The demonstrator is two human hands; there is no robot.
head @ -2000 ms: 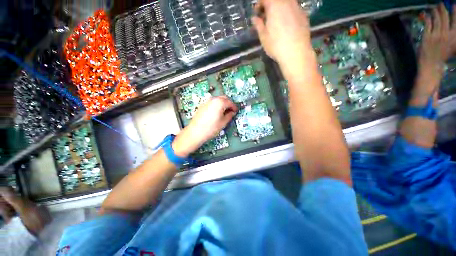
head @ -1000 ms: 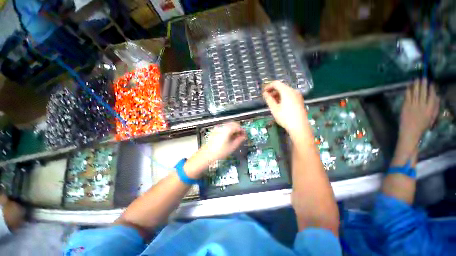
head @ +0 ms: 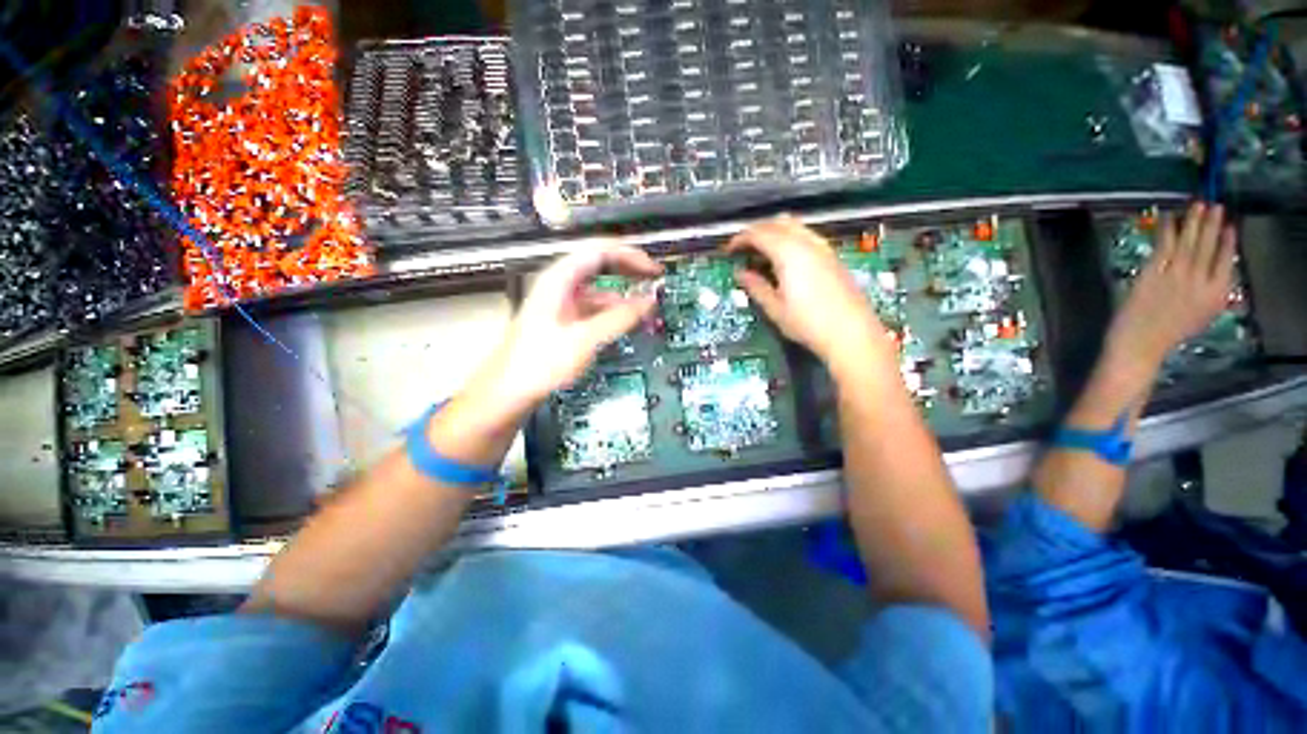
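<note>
Four green circuit boards sit two by two in a dark carrier [head: 662, 462] in front of me. The near left board [head: 604, 419] and near right board [head: 727, 403] show fully. My left hand [head: 562, 324] is over the far left board and covers much of it. Its thumb and fingers curve toward a small pale spot at the far right board [head: 705, 298]; I cannot tell if they grip it. My right hand [head: 811, 294] is at that board's right side, thumb and fingers bent toward it. Whether it holds a small part is unclear.
Behind the track are an orange component heap [head: 258, 172], a smaller component tray [head: 433, 136] and a large clear blister tray [head: 717, 101]. More boards [head: 179, 470] lie left, others [head: 989, 359] right. Another person's hand [head: 1183, 287] is at the far right.
My right hand has come from the clear blister tray down to the boards. My left hand remains over the left boards. The camera view has shifted and tilted down.
</note>
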